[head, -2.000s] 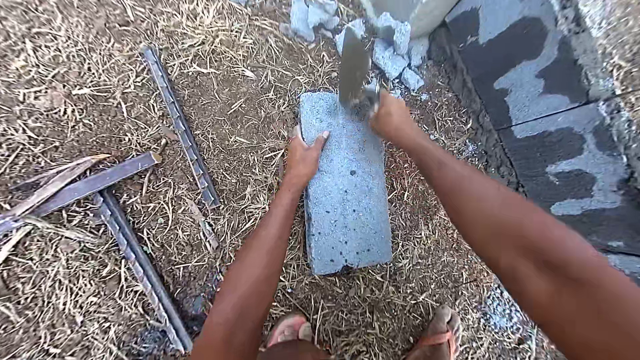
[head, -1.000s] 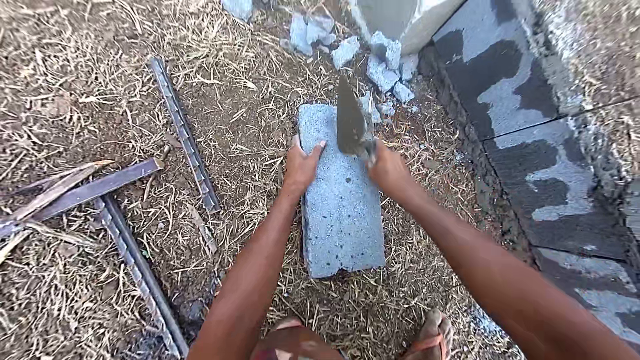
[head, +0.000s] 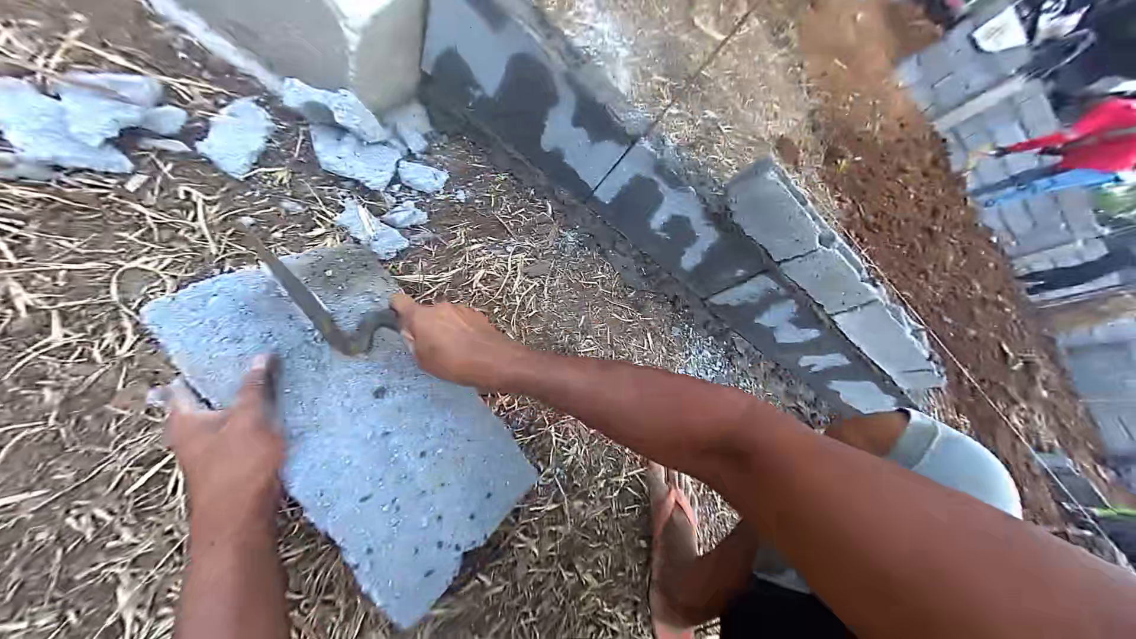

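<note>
A grey concrete block [head: 390, 470] lies on the straw-covered ground in front of me, its near end chipped. My right hand [head: 453, 342] grips the handle of a trowel [head: 311, 306], whose blade is seen nearly edge-on over the far part of the block. At the block's left edge is my left hand [head: 231, 435], slightly blurred, with thumb and fingers apart; the thumb lies over the block's top, and whether the fingers press on its side cannot be told.
Broken concrete pieces [head: 355, 160] lie beyond the block. A low block wall [head: 657, 204] with wet patches runs diagonally at the right, a string [head: 976, 382] stretched beside it. A person in red [head: 1092, 138] is at the far right, near stacked blocks [head: 1047, 213].
The view has swung to the right. The trowel blade, earlier showing its broad face, is now nearly edge-on. My left thumb and fingers have spread at the block's left edge.
</note>
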